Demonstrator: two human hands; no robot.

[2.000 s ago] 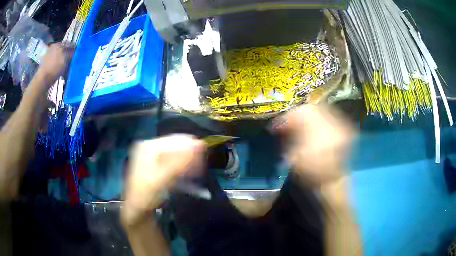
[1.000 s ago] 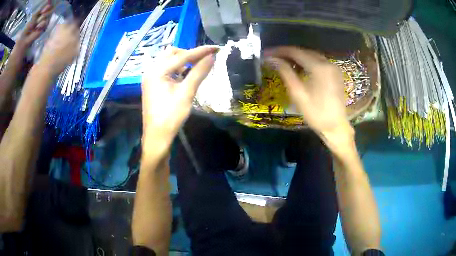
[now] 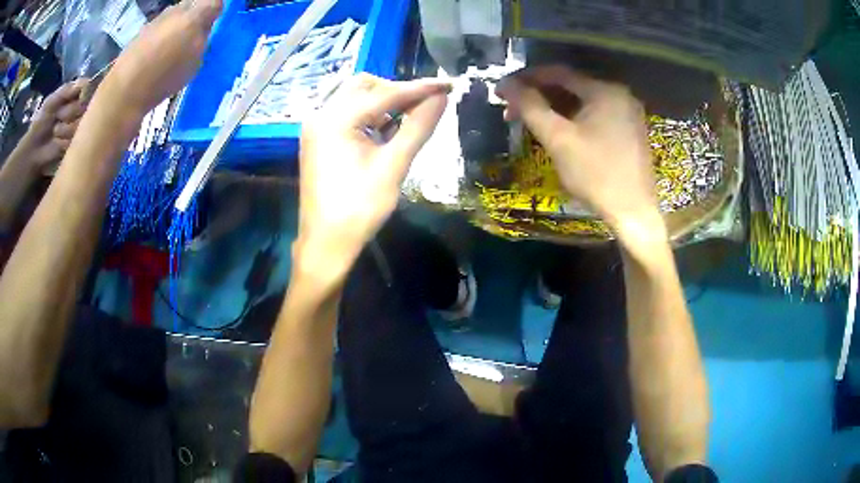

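My left hand [image 3: 351,179] is left of the machine head [image 3: 464,36], thumb and forefinger pinched at the bright white patch [image 3: 436,162]. A thin pale strip [image 3: 379,261] hangs below it and seems held in it; its upper part is hidden by the hand. My right hand [image 3: 603,141] is over the open box [image 3: 732,179], its fingertips pinched just right of the left ones, below the head. What the right fingertips hold is too small to tell. Yellow lead wires [image 3: 542,215] with silvery ends lie loose in the box, partly covered by the right hand.
A blue bin [image 3: 382,42] with short white pieces [image 3: 292,71] stands left, a long white strip [image 3: 250,99] across it. White strips with yellow tails [image 3: 802,250] hang at right; blue wire tails [image 3: 141,193] at left. The machine housing [image 3: 660,33] overhangs the box. A neighbour's arm [image 3: 71,245] reaches in.
From apart and blurred below the bench edge, both my hands have moved up to the machine head, fingertips now close together. The view has shifted, so the bench things appear further right.
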